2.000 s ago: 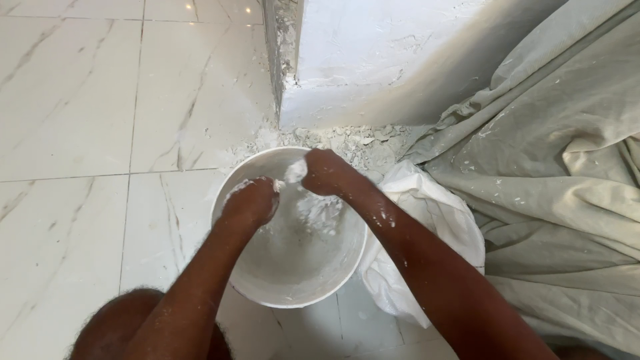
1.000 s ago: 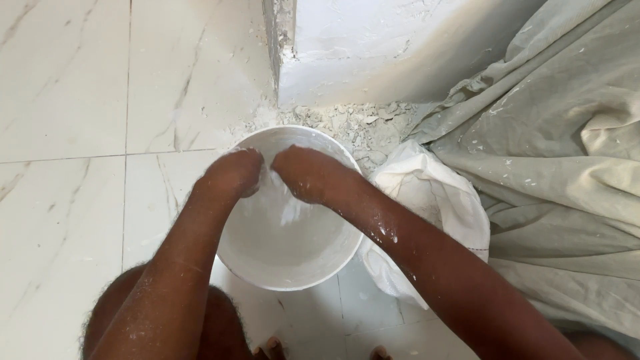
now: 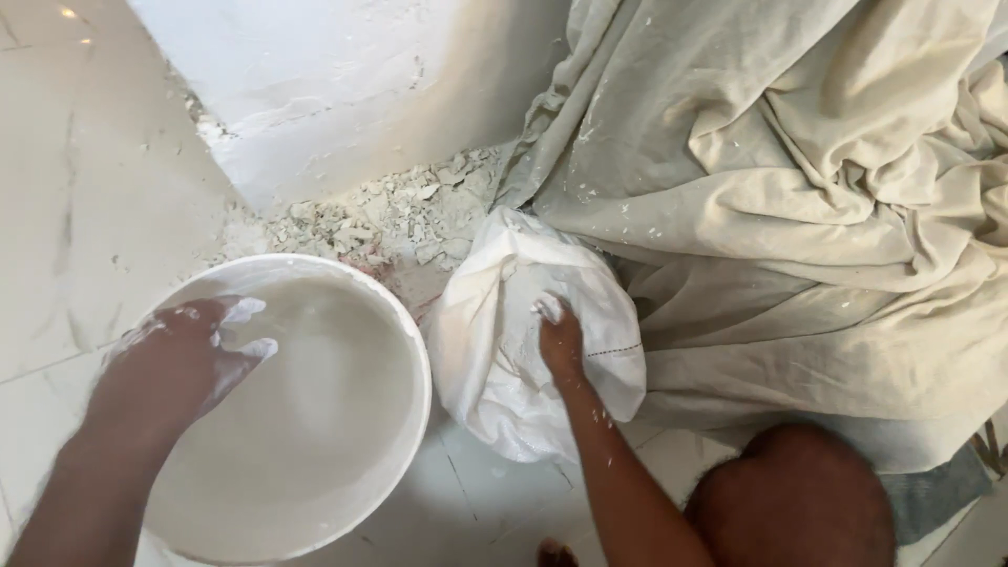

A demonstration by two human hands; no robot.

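Note:
A round white bucket (image 3: 421, 370) holds cloudy greyish liquid. Over its left side is my left hand (image 3: 185, 346), fingers apart and nothing held, with white material on the fingertips. To the bucket's right stands an open white woven sack (image 3: 472, 370) with pale powder (image 3: 524, 303) inside. My right hand (image 3: 559, 327) reaches into the sack's mouth, its fingers curled and coated white at the powder; whether it grips any powder cannot be made out.
Flaked plaster debris (image 3: 417, 209) lies along the base of a white wall corner (image 3: 315, 94) behind the bucket. A crumpled beige cloth (image 3: 748, 236) spreads at the right, touching the sack. Tiled floor (image 3: 55, 409) shows at the left, and my knee (image 3: 795, 504) is at lower right.
My right hand has left the bucket for the sack. My left hand stays over the bucket, its fingers now spread. White material seen between the hands earlier is gone from there. The view has shifted right.

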